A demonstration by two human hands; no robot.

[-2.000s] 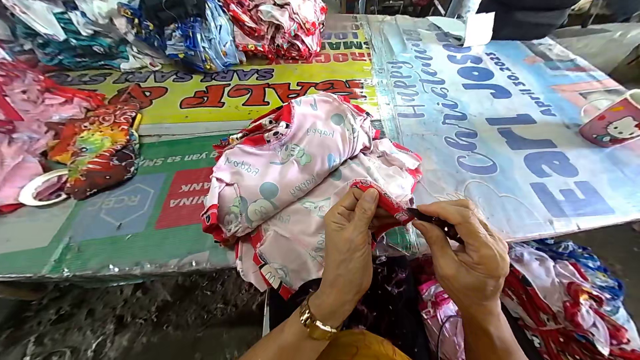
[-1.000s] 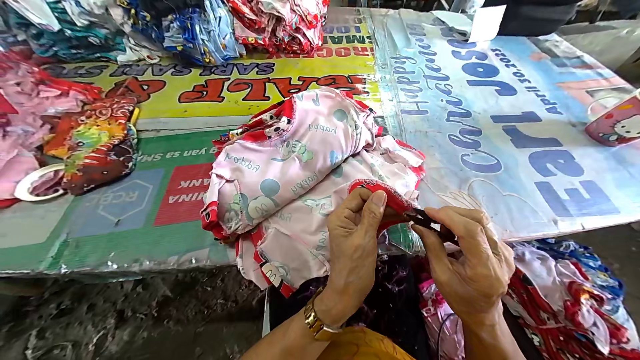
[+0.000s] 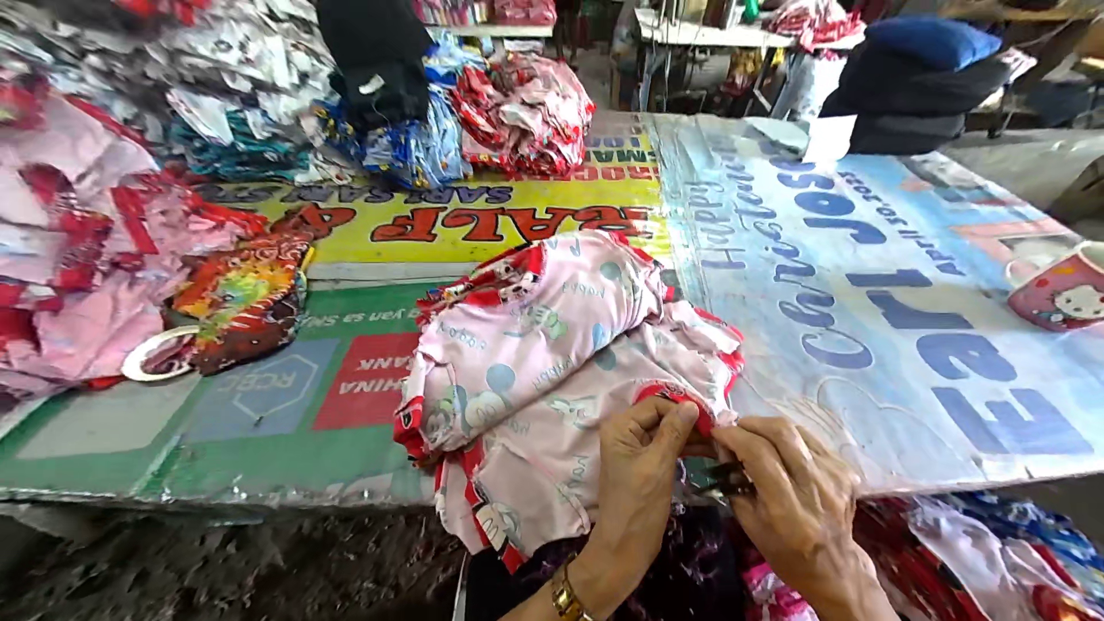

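A pink printed garment with red trim lies folded over itself on the table and hangs partly over the front edge. My left hand, with a gold-coloured wristwatch below it, pinches the red-trimmed edge at the garment's right side. Close beside it, my right hand pinches the same edge between thumb and forefinger. A small dark cutting tool, perhaps thread snips, sits in the curled fingers of my right hand, its tip pointing left below the cloth.
The table is covered with printed tarpaulins. Pink and red garments, a patterned brown cloth and a white ring are at the left. Bundled garments stand at the back. A pink mug is at the right; more garments lie below the edge.
The dark tool's tip was at the red edge a second ago; now it is lower, and my right fingertips pinch the cloth. The view has tilted up.
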